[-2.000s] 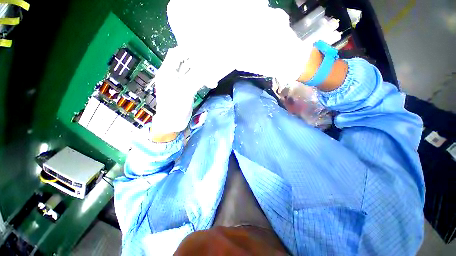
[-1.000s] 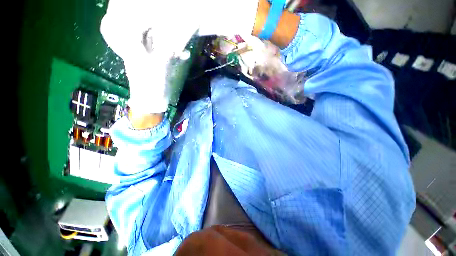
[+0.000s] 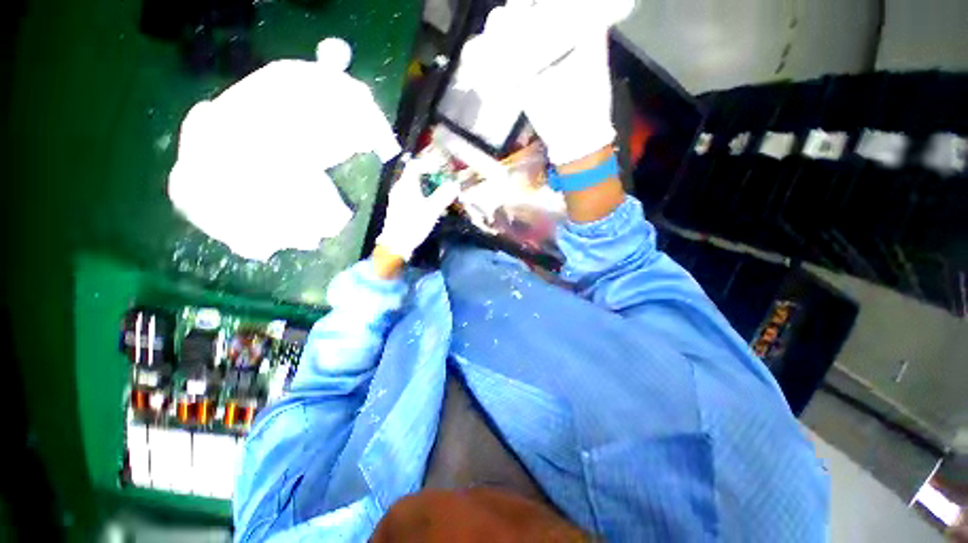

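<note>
A large crumpled white cloth (image 3: 265, 159) lies on the speckled green mat at the left. My left hand (image 3: 409, 210), in a white glove, is over the near left part of the black bin, at the edge of a clear plastic bag (image 3: 520, 202). A small green thing shows at its fingertips; its hold is unclear. My right hand (image 3: 573, 106), gloved with a blue wrist band, reaches forward over the bin. Its fingers merge with overexposed white shapes near the top edge, so its hold cannot be told. White scraps or tubes (image 3: 472, 111) lie in the bin beside it.
A populated circuit board (image 3: 202, 366) with orange coils and pale flat bars lies on the green bench (image 3: 96, 318) at lower left. The black bin wall (image 3: 663, 117) stands right of my right hand. Black crates (image 3: 828, 180) with pale labels stand on the floor at the right.
The white cloth, merged with my gloves before, now lies apart on the mat. My hands have separated and are over the bin. The view has shifted, with more crates showing at the right.
</note>
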